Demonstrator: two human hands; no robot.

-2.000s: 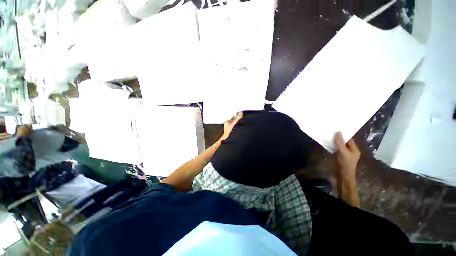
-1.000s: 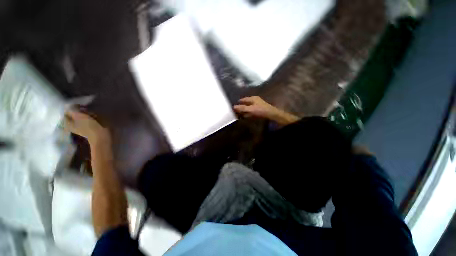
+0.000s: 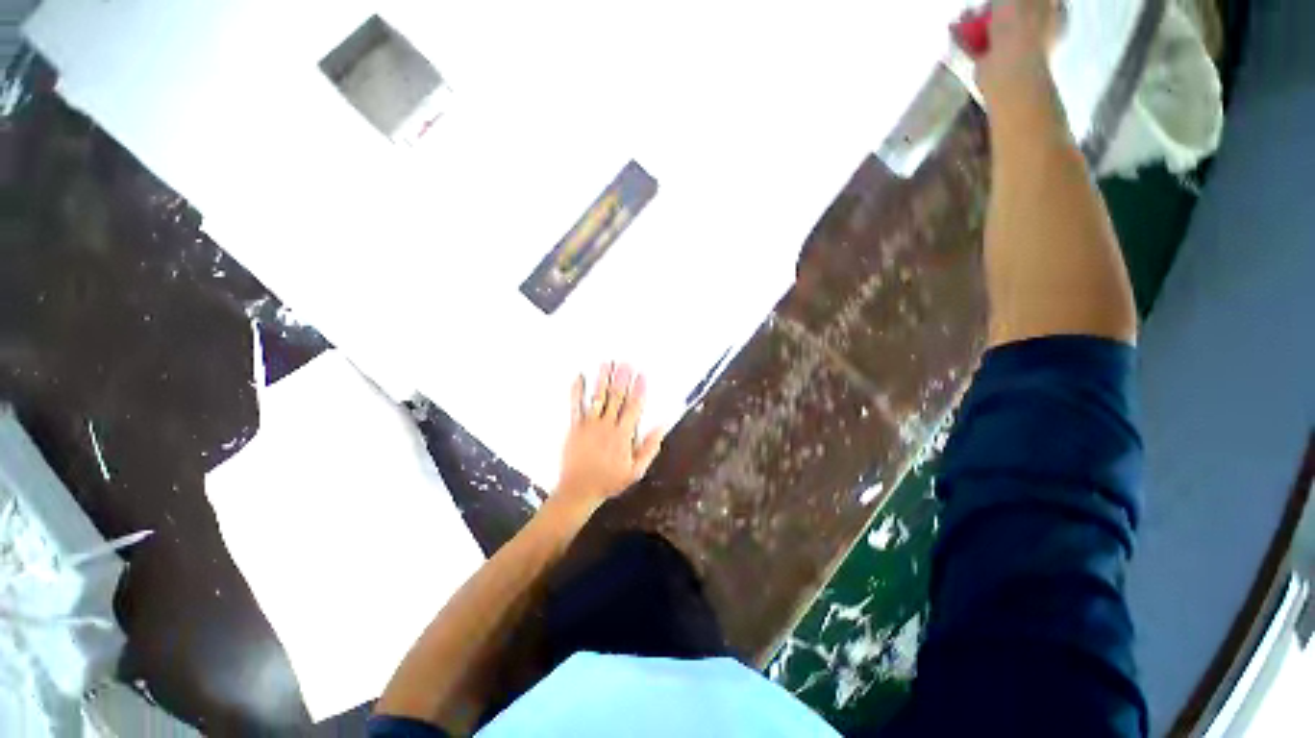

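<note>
The white fabric lay (image 3: 433, 245) spreads across the top and middle of the view. My left hand (image 3: 603, 440) lies flat on its near corner, fingers spread, holding nothing. My right hand (image 3: 1018, 41) is at the top right edge, partly cut off, closed around the red handle (image 3: 975, 32). A flat shiny plate (image 3: 923, 123) shows below the handle, beside the lay's right edge. The rest of the machine is hidden or out of view. A dark bar with a brownish centre (image 3: 589, 237) and a small open box (image 3: 382, 78) lie on the lay.
A white cut stack (image 3: 346, 534) lies at lower left on the dark brown table (image 3: 851, 310). White bundled material (image 3: 51, 577) is at the far left. A green surface with lint (image 3: 851, 649) runs along the table's right edge.
The view has shifted to the large lay. My left hand has moved onto its corner. My right hand has left the cut stack's side and taken hold of the red handle.
</note>
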